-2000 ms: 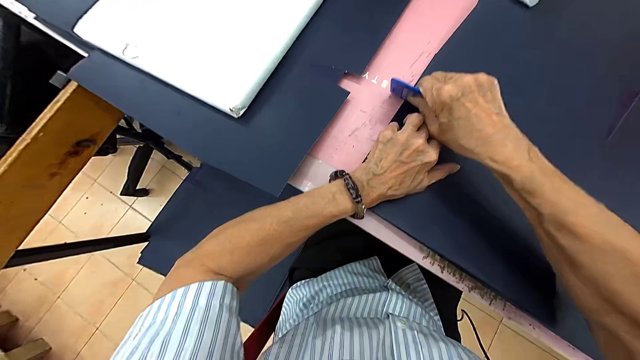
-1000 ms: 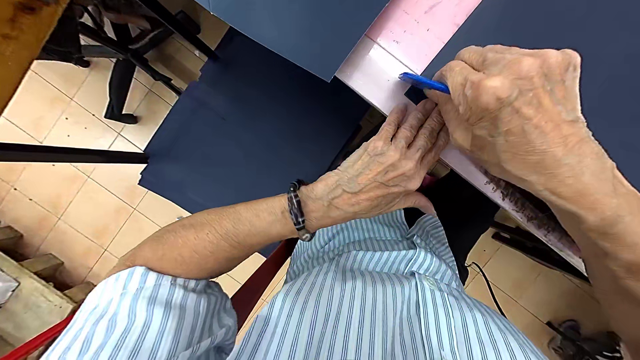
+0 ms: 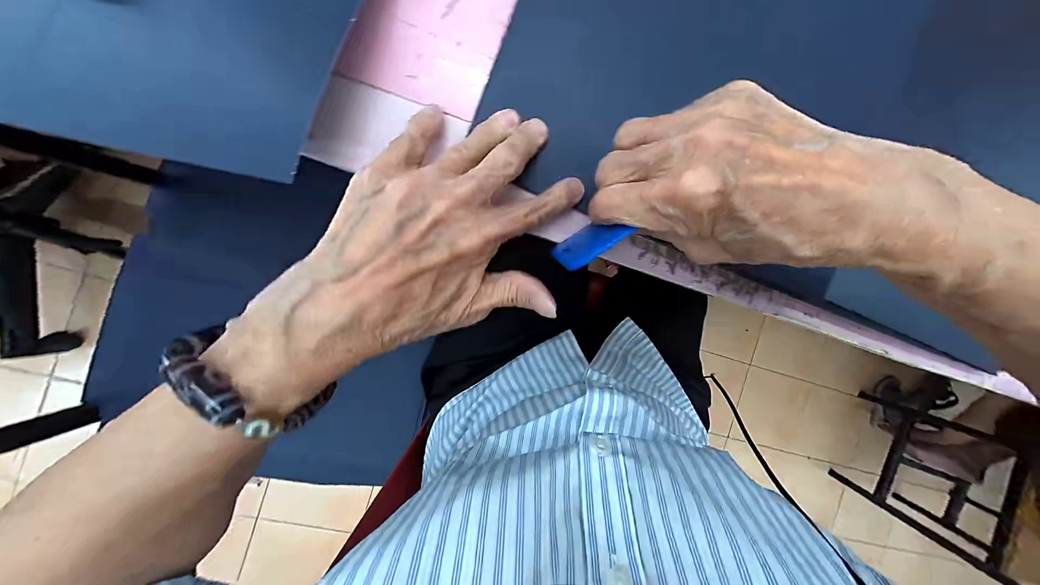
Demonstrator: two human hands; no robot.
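Under my right hand [image 3: 731, 175], a dark blue sheet [image 3: 585, 73] covers the pink tabletop [image 3: 422, 49] up to near its front edge. The fingers of that hand are curled around a flat blue plastic tool [image 3: 589, 244], whose end juts out past the table edge; the rest of it is hidden in the fist. My left hand [image 3: 431, 219] lies palm down with spread fingers across the table edge and the sheet's corner, holding nothing. Its fingertips are a little left of my right hand. A beaded bracelet [image 3: 207, 390] is on the left wrist.
Another dark blue sheet [image 3: 162, 73] overhangs the table at upper left. Lower down, more dark blue sheet material [image 3: 211, 284] lies beyond the edge, beside my left forearm. A black metal frame [image 3: 902, 479] and part of a person's foot [image 3: 959, 447] are at lower right.
The blue tool has moved from the pink strip down to the table's front edge. My left hand, lower and off the sheet a second ago, now rests on its corner. The view has shifted closer.
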